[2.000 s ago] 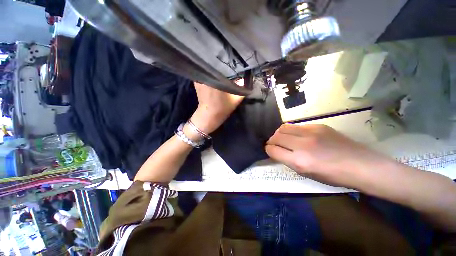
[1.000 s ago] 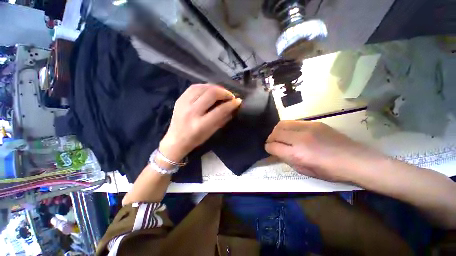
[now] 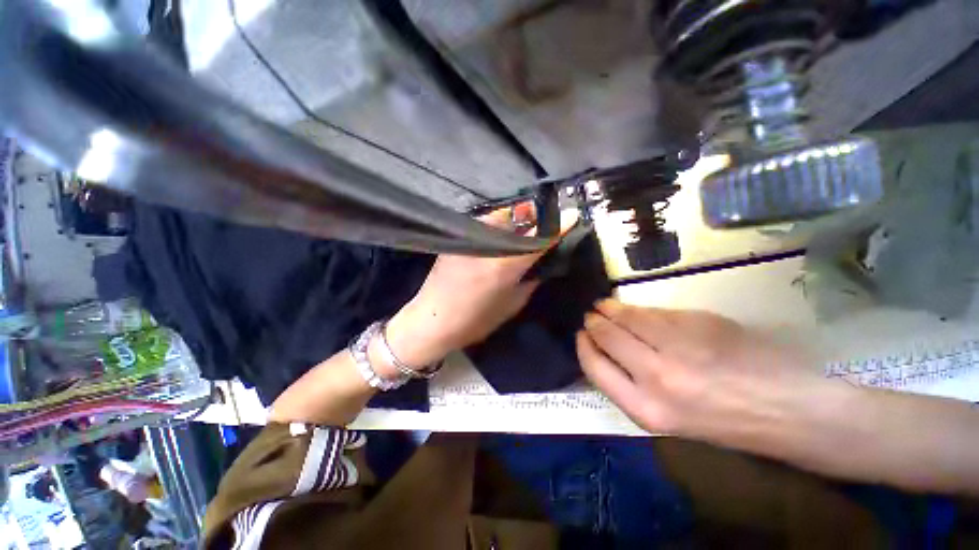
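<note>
A black cloth garment (image 3: 290, 290) lies heaped left of the needle area, and a flap of it lies between my hands. My left hand (image 3: 478, 295) is at the needle area with its fingertips pinching the cloth there; the curved metal guard partly hides the fingers. My right hand (image 3: 687, 365) holds the right edge of the black flap between thumb and fingers, below the small black block (image 3: 651, 249). The needle and presser foot are mostly hidden by the fingertips and guard.
The machine head (image 3: 429, 97) fills the top, with a curved metal guard (image 3: 268, 172) and a large knurled knob (image 3: 789, 183) close to the view. Grey-green translucent pieces (image 3: 912, 236) lie right. Ruler tape (image 3: 902, 373) runs along the table's front edge.
My left hand has moved up and right to the needle area, its fingertips now partly behind the guard. The head and knob look larger and closer. My right hand still holds the flap.
</note>
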